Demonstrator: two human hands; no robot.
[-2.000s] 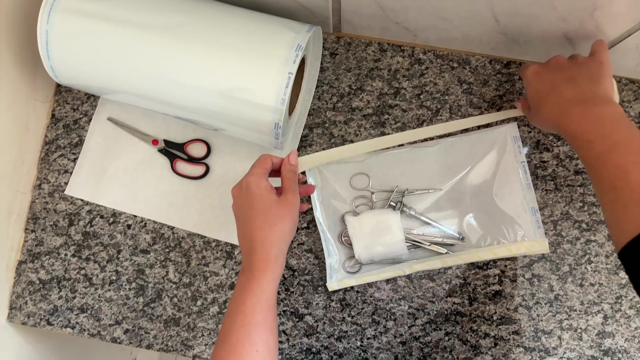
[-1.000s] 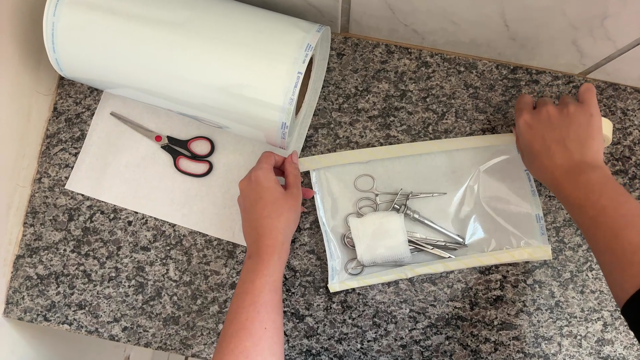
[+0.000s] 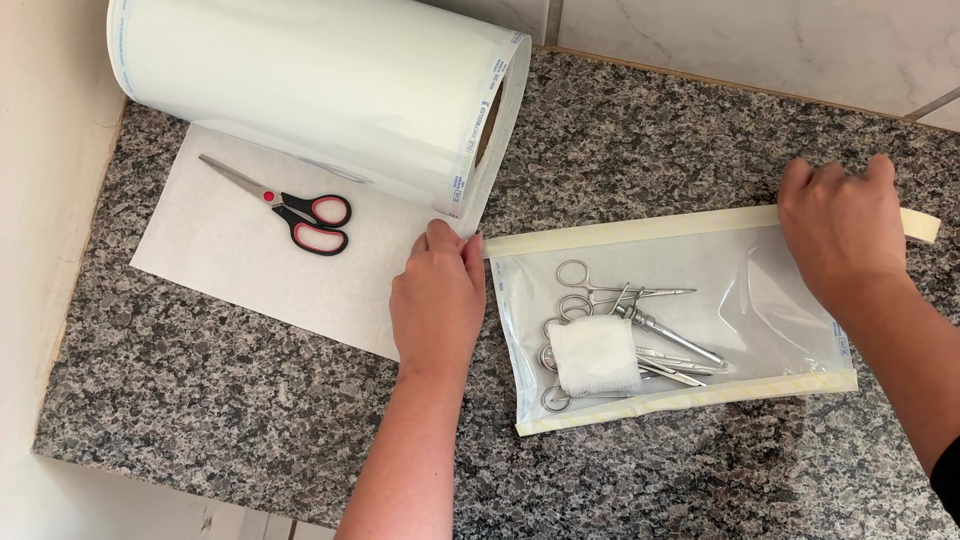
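Note:
A clear sterilization pouch (image 3: pixel 675 315) lies on the granite counter with steel surgical instruments (image 3: pixel 667 326) and a folded gauze pad (image 3: pixel 596 355) inside. Pale masking-type tape (image 3: pixel 637 229) runs along its upper edge, and another strip (image 3: pixel 690 401) covers the lower edge. At the upper left corner, my left hand (image 3: pixel 439 300) pinches the tape's end between thumb and fingers. My right hand (image 3: pixel 844 225) is curled over the tape at the upper right; part of the tape roll (image 3: pixel 921 226) shows beyond it, the rest hidden by the hand.
A large roll of sterilization pouch material (image 3: pixel 315 82) stands at the back left, its loose sheet (image 3: pixel 195 232) spread over the counter (image 3: pixel 247 405). Scissors with black and red handles (image 3: pixel 300 217) lie on that sheet. Tiled wall (image 3: pixel 750 45) borders the back, another wall the left.
The tape strip, held above the pouch's upper edge two seconds ago, now lies along that edge. My right hand has moved down, from gripping the stretched strip to resting over the tape.

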